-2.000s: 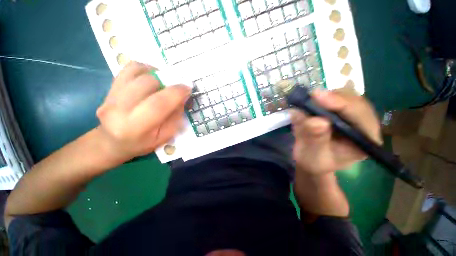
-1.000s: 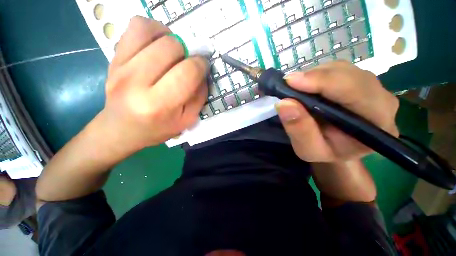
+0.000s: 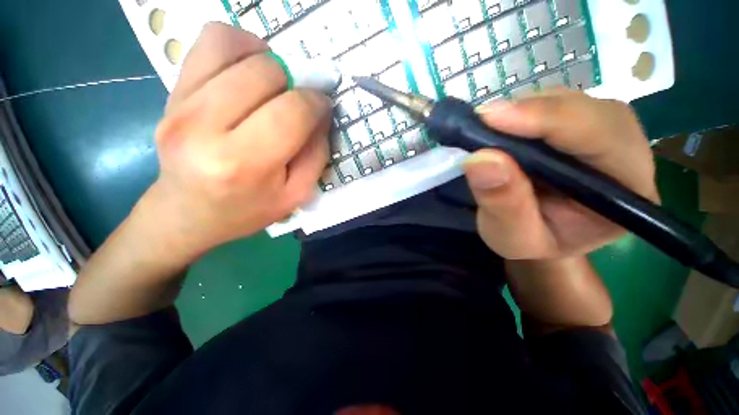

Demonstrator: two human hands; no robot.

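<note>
My right hand (image 3: 559, 174) holds the black soldering iron (image 3: 567, 174), its metal tip pointing left over the circuit board panel (image 3: 373, 130); whether the tip touches cannot be told. My left hand (image 3: 243, 134) is closed with fingertips at the panel's left part, close to the tip. A thin solder wire (image 3: 89, 85) runs in from the left edge to this hand; its end at the fingertips is hard to make out. A green band shows on a left finger. The panels lie in a white tray (image 3: 632, 57) with round tan holes along both sides.
The tray lies on a dark green bench top (image 3: 89, 154). At the left edge is another white tray (image 3: 49, 267) with boards, and below it another person's arm (image 3: 36, 324). Cardboard (image 3: 713, 292) and a red object (image 3: 672, 393) are at the right.
Since two seconds ago, the iron has moved left from the right-hand panel to beside my left fingertips. The tray appears larger and shifted in view. In the last second both hands shifted only slightly.
</note>
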